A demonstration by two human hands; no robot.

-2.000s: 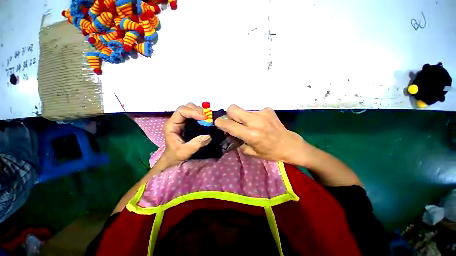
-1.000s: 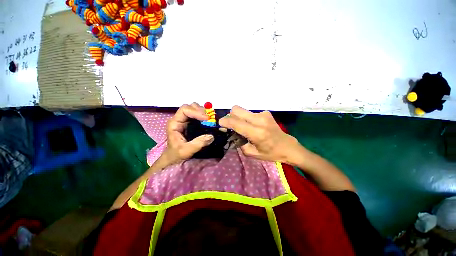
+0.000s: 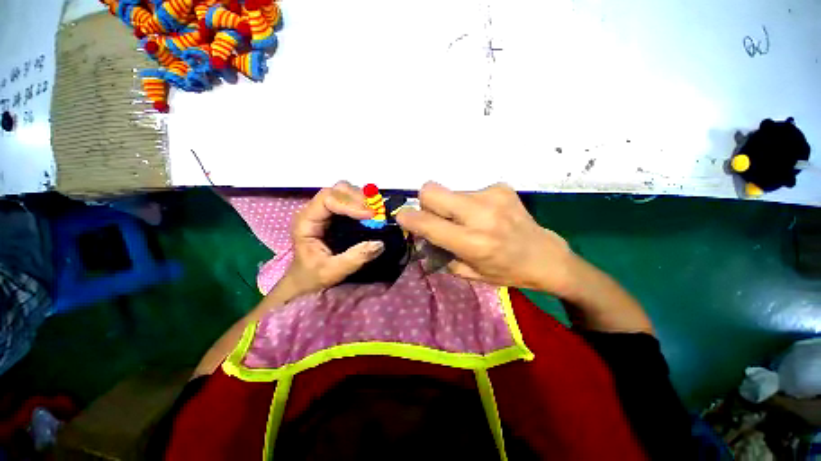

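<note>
A black plush penguin [image 3: 367, 252] is held over the pink dotted apron [image 3: 378, 315], just below the table edge. A small striped knitted hat [image 3: 374, 207] with a red bobble stands upright on it. My left hand [image 3: 326, 243] is closed around the penguin's left side, thumb across the front, fingertips at the hat. My right hand [image 3: 491, 236] is at the hat's right side, thumb and forefinger pinched together close to it. What the fingertips pinch is too small to tell; a needle or thread is not clearly visible. Something dark shows under the right palm.
A pile of striped hats [image 3: 202, 40] lies on the white table [image 3: 360, 90] at upper left, beside ribbed cardboard [image 3: 108, 108]. Another penguin [image 3: 774, 155] lies at the right. A blue stool [image 3: 112, 261] stands below left on the green floor, with bags [image 3: 797, 369] at lower right.
My right hand has moved slightly right and its wrist has turned. My left hand still holds the penguin with the hat. The view has shifted a little.
</note>
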